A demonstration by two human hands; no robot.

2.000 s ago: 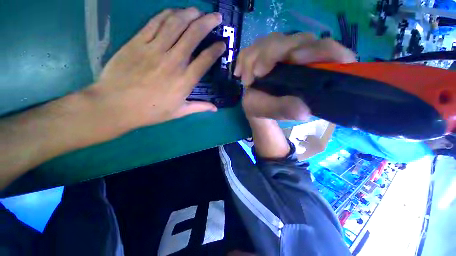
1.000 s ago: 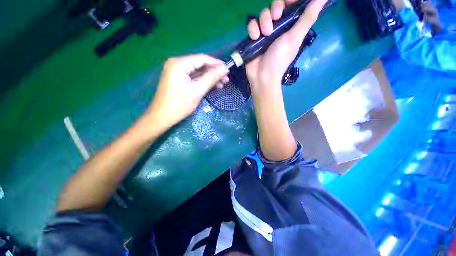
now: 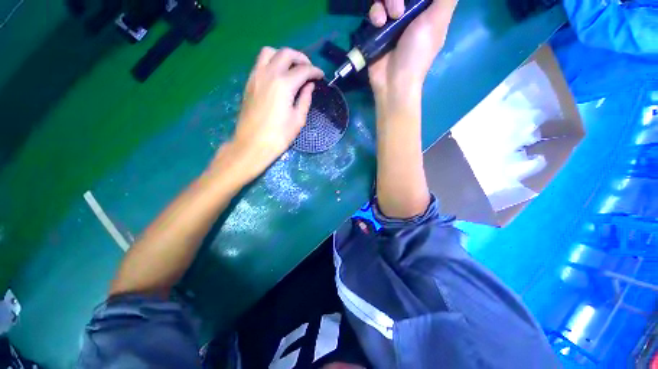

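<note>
The round dark screw dish (image 3: 321, 128) with a mesh-like surface lies on the green bench. My left hand (image 3: 278, 101) is over the dish's left edge, fingers bent down; whether it pinches a screw cannot be seen. My right hand (image 3: 415, 54) holds the black electric screwdriver (image 3: 386, 32), cut off by the top edge. Its pale collar and thin metal bit point down-left at the dish's upper rim, close to my left fingertips.
Black frames (image 3: 169, 43) lie at the upper left. Other black parts lie behind the screwdriver. A pale tape strip (image 3: 107, 220) is at left. An open cardboard box (image 3: 462, 184) with white liner stands below the bench edge at right. A person's blue sleeve (image 3: 613, 25) shows at upper right.
Two seconds ago my left hand pressed on a black frame. Since one second ago my left fingers have left the screwdriver's tip and moved to the dish, and more of the dish shows.
</note>
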